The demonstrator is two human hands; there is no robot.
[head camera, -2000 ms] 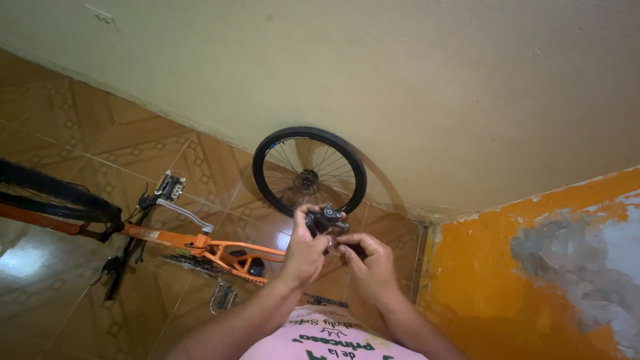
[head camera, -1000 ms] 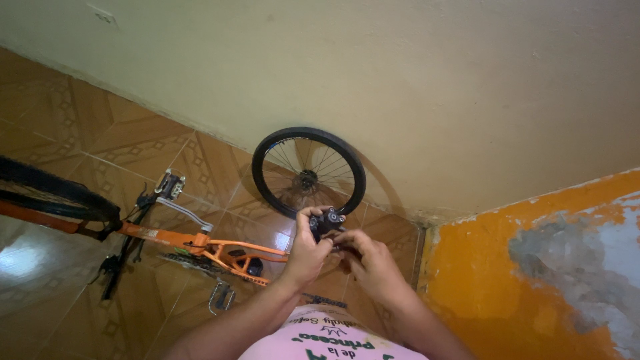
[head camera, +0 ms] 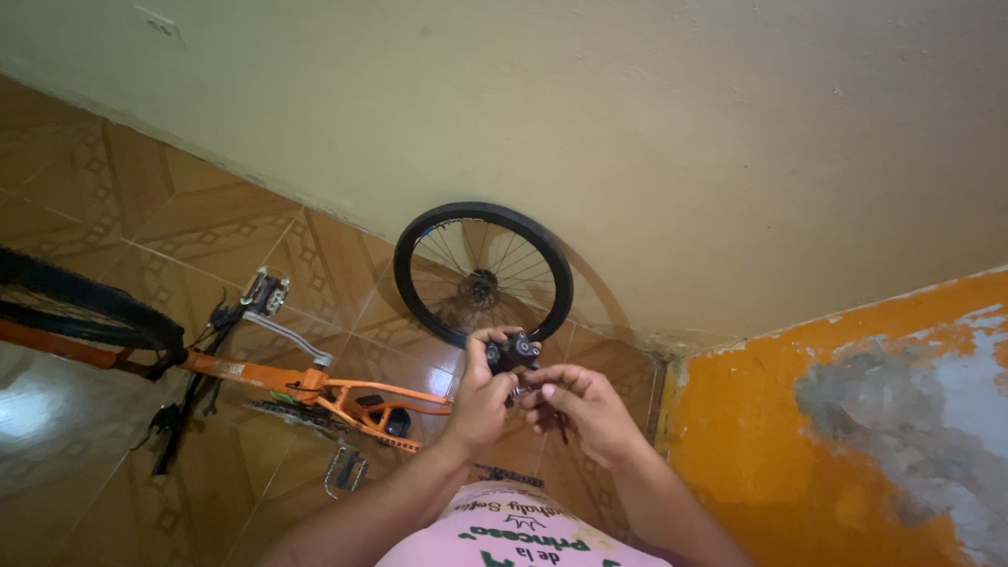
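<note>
My left hand (head camera: pixel 484 390) is closed around a small black bicycle part (head camera: pixel 513 353), which looks like a disc brake caliper. At its lower right side, my right hand (head camera: pixel 579 402) has its fingertips on the part, with a thin dark rod or cable end (head camera: pixel 562 429) below them. Whether the rod belongs to the part cannot be told. Just beyond my hands a bicycle wheel (head camera: pixel 561 276) with a black tyre leans on the wall. An orange bicycle frame (head camera: pixel 260 373) lies to the left, with a crank arm (head camera: pixel 287 335), a pedal (head camera: pixel 266 293) and a chain.
Brown patterned floor tiles (head camera: pixel 228 260) run under the bicycle. A pale wall (head camera: pixel 669 157) rises ahead and meets an orange wall (head camera: pixel 732 441) with peeling paint at the right corner. Handlebars (head camera: pixel 185 394) stick out at the left, and another pedal (head camera: pixel 346 470) is near my left forearm.
The black part has turned a little in my left hand, and the fingers of my right hand have shifted at its lower side. Bicycle and wheel have stayed in place.
</note>
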